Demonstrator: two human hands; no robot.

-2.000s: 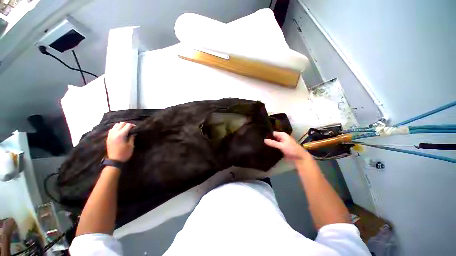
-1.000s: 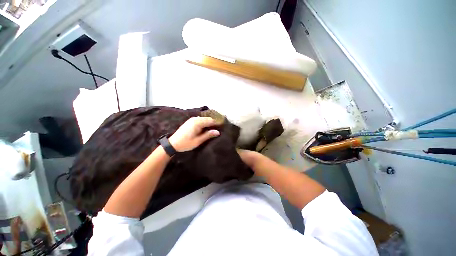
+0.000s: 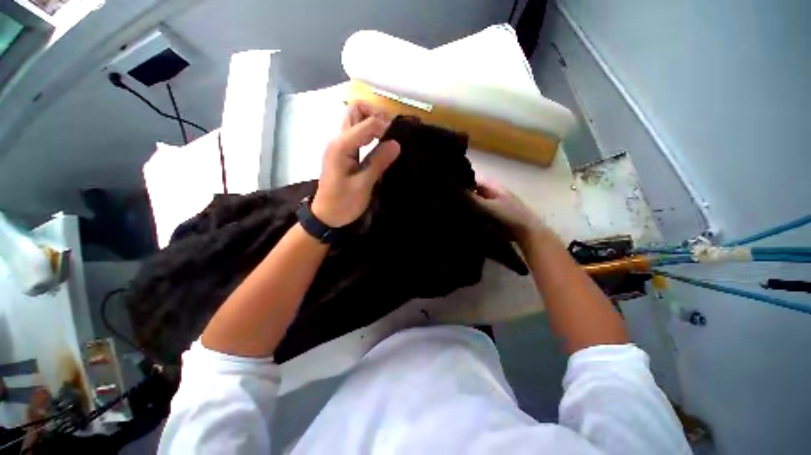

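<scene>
A very dark brown-black garment (image 3: 427, 222) lies across the white padded ironing table (image 3: 302, 133), its right part lifted and bunched between my hands. My left hand (image 3: 351, 169), with a dark band on the wrist, is at the garment's raised upper edge, thumb and fingers around its dark cloth. My right hand (image 3: 505, 209) is at the garment's right edge, its fingertips partly hidden by the cloth; its grip cannot be made out.
The steam iron (image 3: 614, 265) stands at the right, by a stained pale plate (image 3: 614, 182), with blue hoses (image 3: 765, 254) running right. A white padded form (image 3: 445, 75) on a tan wooden base (image 3: 507, 142) and a white board (image 3: 244, 120) are at the back.
My left hand has moved up and away from me, raising the garment's edge. My right hand has come out from the garment's opening to its right edge. The pale inner parts no longer show.
</scene>
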